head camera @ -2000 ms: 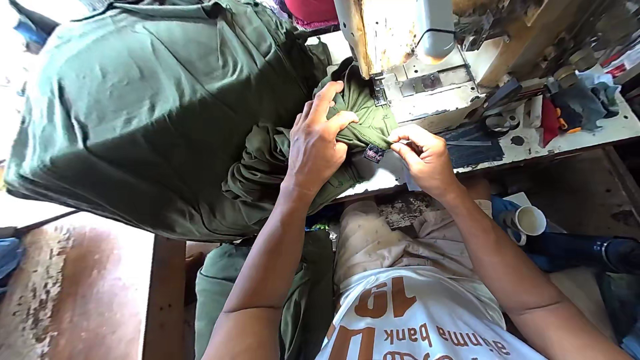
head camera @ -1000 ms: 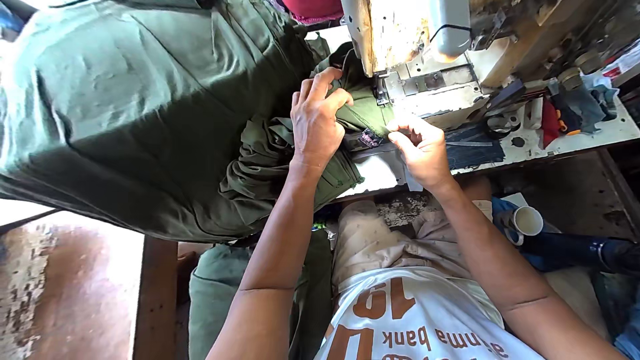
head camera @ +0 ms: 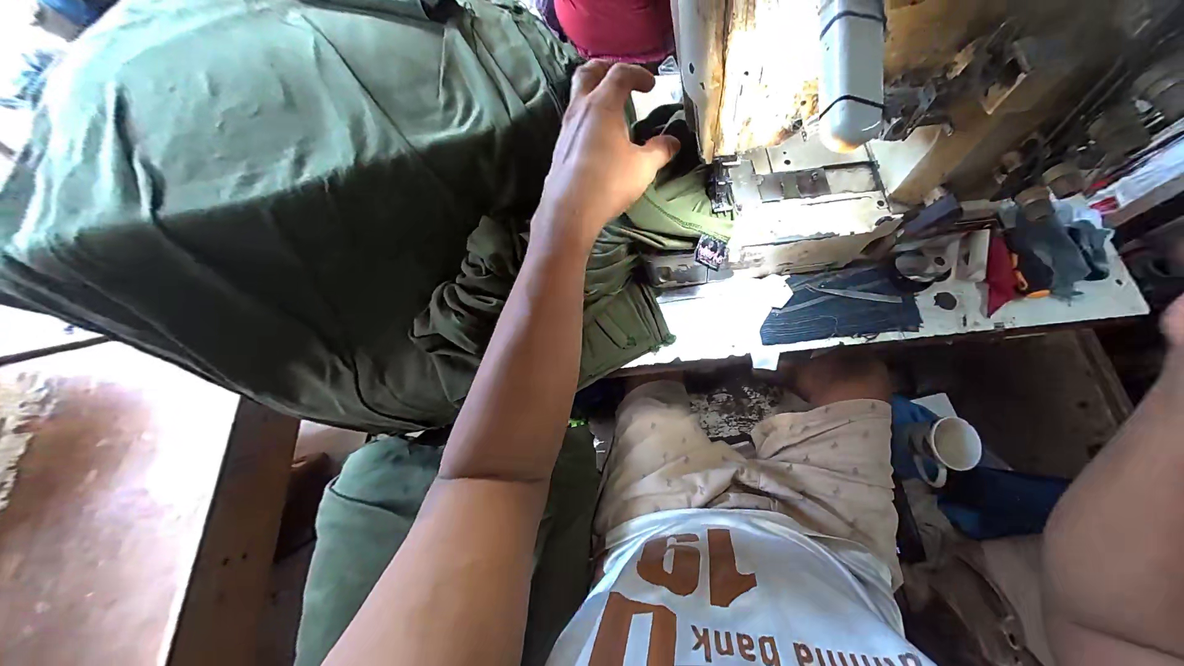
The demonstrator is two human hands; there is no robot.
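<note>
My left hand (head camera: 606,139) is over the olive-green garment (head camera: 671,208), fingers spread and apart; whether its fingertips touch the cloth is unclear. Part of that garment lies at the presser foot (head camera: 723,183) of a worn sewing machine (head camera: 823,199). A small dark label (head camera: 710,252) with writing sticks out at the garment's edge, beside the machine bed. At the far right edge only a sliver of my right hand (head camera: 1175,324) shows, above its forearm; its fingers are out of frame. Bunched green cloth (head camera: 481,287) lies under my left forearm.
A big mound of green cloth (head camera: 259,185) fills the left side. On the white table (head camera: 1064,305) are a dark denim scrap (head camera: 842,310), a red scrap (head camera: 999,273) and tape rolls. Below the table, right of my knee, is a white cup (head camera: 953,444). A red bundle (head camera: 615,28) lies behind.
My right hand has left the garment's edge by the label and moved far right. My left hand has moved away from me, its fingers no longer pressed on the cloth beside the presser foot.
</note>
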